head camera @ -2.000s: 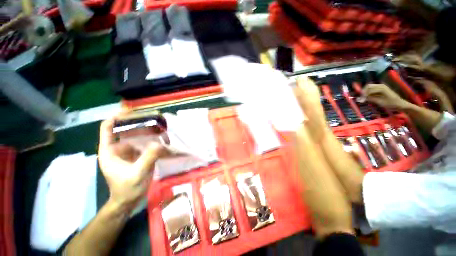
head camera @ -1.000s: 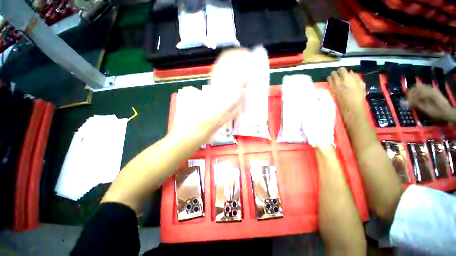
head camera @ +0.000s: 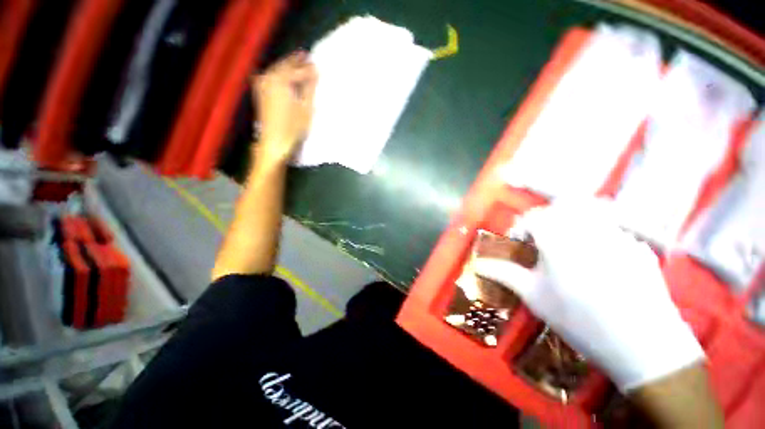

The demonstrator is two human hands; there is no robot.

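My left hand [head camera: 285, 100], bare, has curled fingers at the left edge of a white sleeve stack [head camera: 361, 92]; whether it grips one is unclear. My right hand [head camera: 608, 293], in a white glove, reaches over a copper-gold phone [head camera: 495, 289] in the near-left pocket of the red tray [head camera: 436, 306]. Its thumb lies across the phone and its fingertips are at the phone's far end; the grip is unclear. A second phone [head camera: 549, 364] is partly under the glove. Filled white sleeves [head camera: 591, 105] lie in the tray's far row.
The dark green bench [head camera: 470, 109] lies between stack and tray, with a yellow hook [head camera: 450, 42] beside the stack. Red and black trays [head camera: 201, 92] stand at upper left. More trays [head camera: 92, 272] are lower left, near a grey floor with a yellow line [head camera: 197, 205].
The view has turned left and down. My left hand has left the tray's sleeves and moved to the sleeve stack. My right hand has moved from the far row to the near-left phone.
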